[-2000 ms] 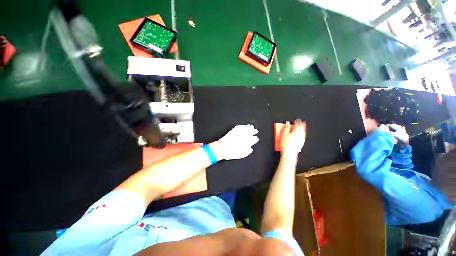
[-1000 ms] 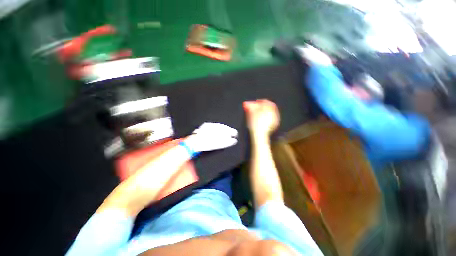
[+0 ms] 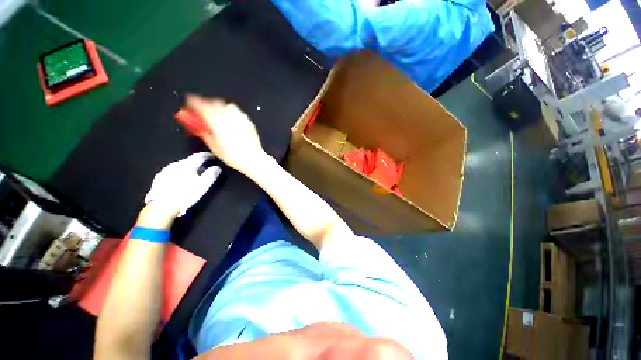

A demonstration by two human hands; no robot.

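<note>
My right hand (image 3: 228, 133), bare and slightly blurred, holds a small red-orange foam pad (image 3: 191, 121) above the black bench mat. My left hand (image 3: 181, 184), in a white glove with a blue band at the wrist, is just beside my right wrist. Its fingers are a little apart and I see nothing in it. A larger red work pad (image 3: 184, 278) lies partly under my left forearm.
An open cardboard box (image 3: 422, 148) with red pads inside stands beyond my right forearm. A green circuit board unit (image 3: 67, 65) sits on a red pad on the belt. The screw feeder (image 3: 42, 235) is at the left edge. A person's blue sleeve (image 3: 415, 35) is at the top.
The view has swung to the right, bringing the whole cardboard box and the floor into view. The small red pad is still in my right hand. The screw feeder has shifted to the left edge.
</note>
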